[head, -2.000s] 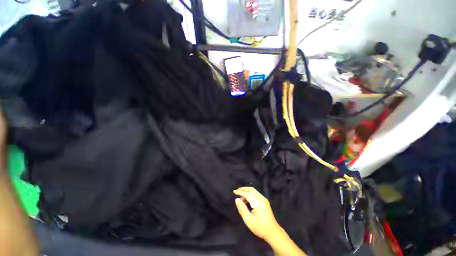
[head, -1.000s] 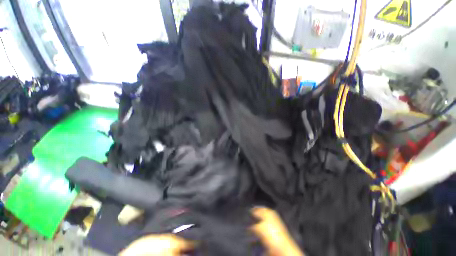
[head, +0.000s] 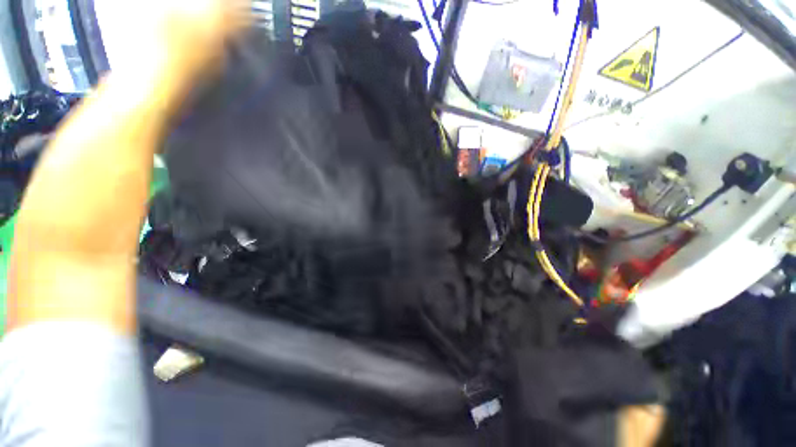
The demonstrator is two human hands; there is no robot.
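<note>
My left hand (head: 196, 44) is raised at the upper left, blurred, at the top corner of a black garment (head: 288, 175) that hangs spread and blurred from it. My left hand grips that cloth. My right hand (head: 641, 425) is at the lower right, mostly hidden by black cloth and cut off by the bottom edge; its fingers do not show. A padded arm (head: 288, 349), dark grey, crosses the lower left and middle. A small white label (head: 485, 410) lies on black cloth beside the arm's right part.
A heap of black garments (head: 367, 52) stands behind. Tan hoses (head: 538, 218) hang right of it. A beige block (head: 177, 362) sits under the padded arm. A yellow warning sign (head: 634, 61) and grey box (head: 521, 77) are on the wall.
My left hand has risen from the bottom to the upper left, lifting a black garment. My right hand has moved right. The padded arm is more exposed.
</note>
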